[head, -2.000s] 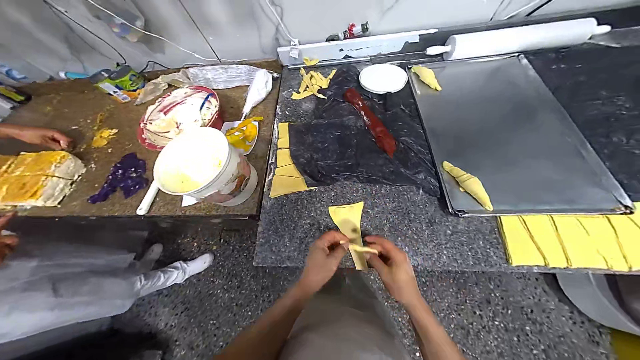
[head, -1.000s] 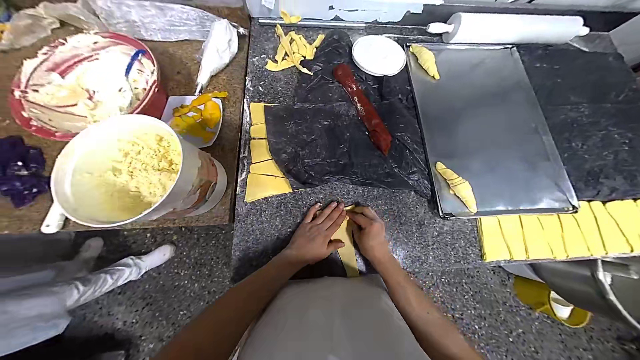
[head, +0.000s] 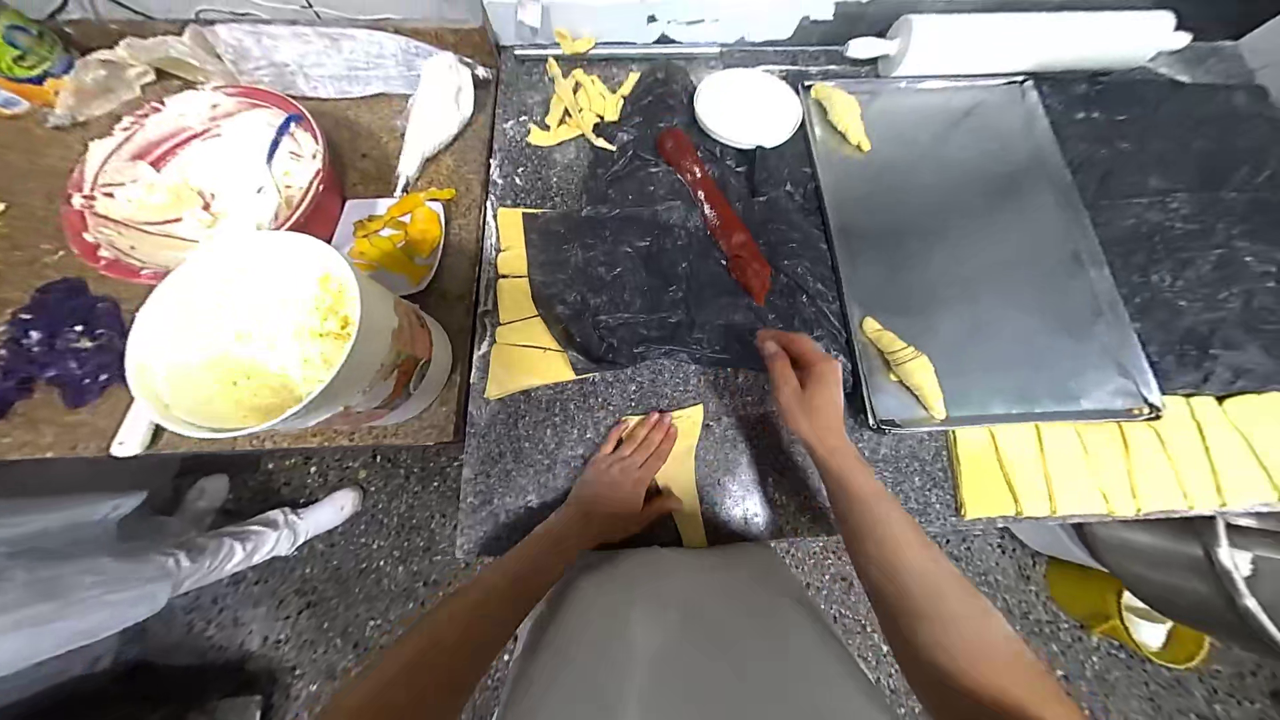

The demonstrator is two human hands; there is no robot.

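Observation:
A strip of yellow dough (head: 686,470) lies on the speckled stone counter near its front edge. My left hand (head: 625,480) rests flat on its left part, holding nothing. My right hand (head: 803,385) is off the dough, thumb and fingertips close together near the lower tip of a dark red paste strip (head: 718,215) on black plastic sheeting (head: 620,280); whether anything small is pinched there I cannot tell. More cut dough pieces (head: 525,350) show from under the sheeting's left edge. Two rolled dough crescents, one lower (head: 904,368) and one upper (head: 842,116), sit on a metal tray (head: 985,230).
Left stand a white bucket (head: 250,340), a red bowl of cream (head: 215,180), a piping bag (head: 436,110) and a small dish (head: 350,225). Behind are dough scraps (head: 578,105), a white round lid (head: 748,108) and a rolling pin (head: 1030,42). Cut dough strips (head: 1110,460) lie front right.
My right hand has left the dough and moved up and right to the red paste. My left hand stays on the dough, which lies spread wider at its top. Earlier both hands held it.

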